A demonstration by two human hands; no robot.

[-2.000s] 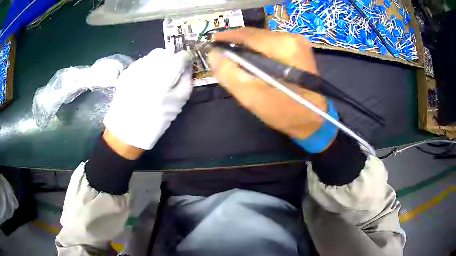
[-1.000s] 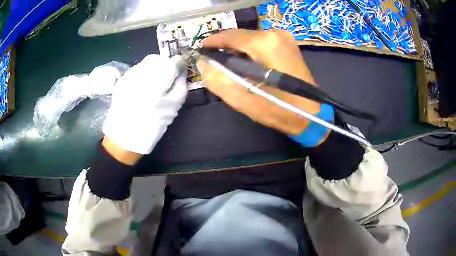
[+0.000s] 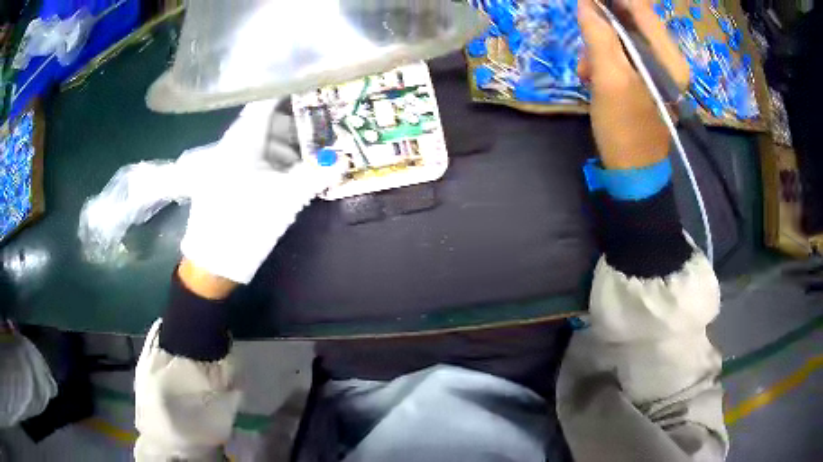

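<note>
The open white housing (image 3: pixel 435 149) lies on the black mat, with a green circuit board (image 3: pixel 388 132), small wires and gold-coloured strips inside. One blue disc component (image 3: pixel 326 157) sits at its left side, beside my fingertips. My left hand (image 3: pixel 244 194), in a white glove, grips the housing's left edge. My bare right hand (image 3: pixel 632 86) is over the component tray (image 3: pixel 532 106) of blue parts and holds the black soldering iron (image 3: pixel 663 81) with its thin white tube. My right fingertips are blurred and cut off by the top edge, so any part between them cannot be told.
The clear fume hood (image 3: pixel 316 54) hangs just above and behind the housing. A crinkled clear bag (image 3: pixel 126 203) lies left of my glove. Another tray of blue parts (image 3: pixel 18 171) is at the far left, below a blue sheet (image 3: pixel 68 36). Dark blocks (image 3: pixel 408 199) lie before the housing.
My right hand has moved from the housing to the right, over the tray, with the iron. The board and blue disc now show. The housing and hood sit slightly lower in view.
</note>
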